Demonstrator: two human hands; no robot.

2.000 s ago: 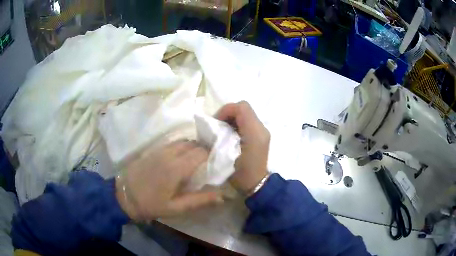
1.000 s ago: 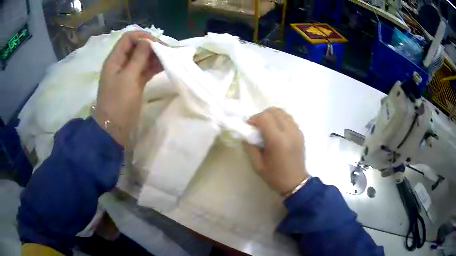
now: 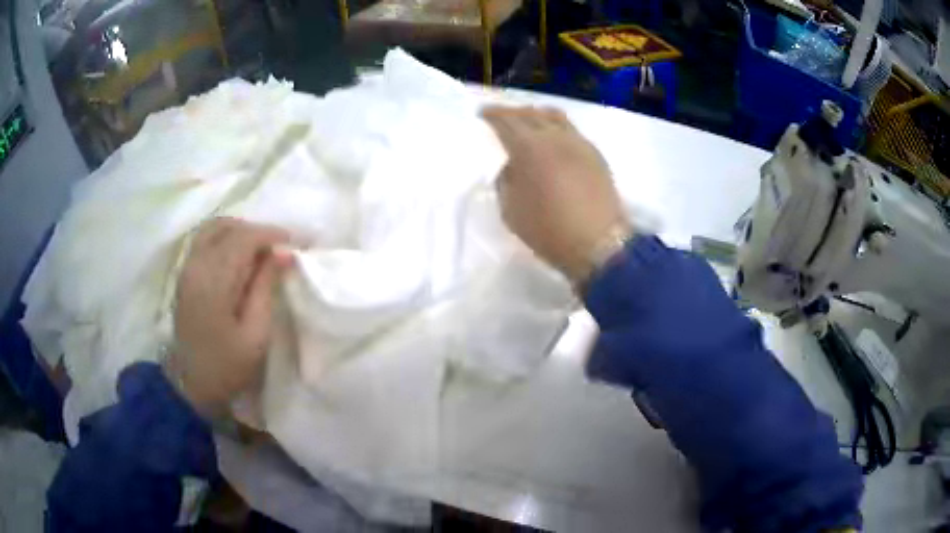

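Note:
A large white to cream garment fabric (image 3: 406, 239) lies in loose folds over the left and middle of the table, and part of it hangs over the front edge. My left hand (image 3: 224, 312) grips a fold at the fabric's left middle, thumb and fingers pinched on it. My right hand (image 3: 557, 187) is on the fabric's upper right part, slightly blurred, with the fingertips at the cloth's edge. The fingertips are partly lost in glare, but the cloth is held there.
The white sewing machine (image 3: 813, 224) stands at the right, with black-handled shears (image 3: 873, 422) under its arm. The white table (image 3: 677, 156) has a curved front edge. Behind it are a blue bin (image 3: 797, 89) and a stool with a red and yellow top (image 3: 620, 47).
My left hand has moved down from the fabric's top, and my right hand has moved up. The cloth between them is now bunched, and its opening and flat piece no longer show.

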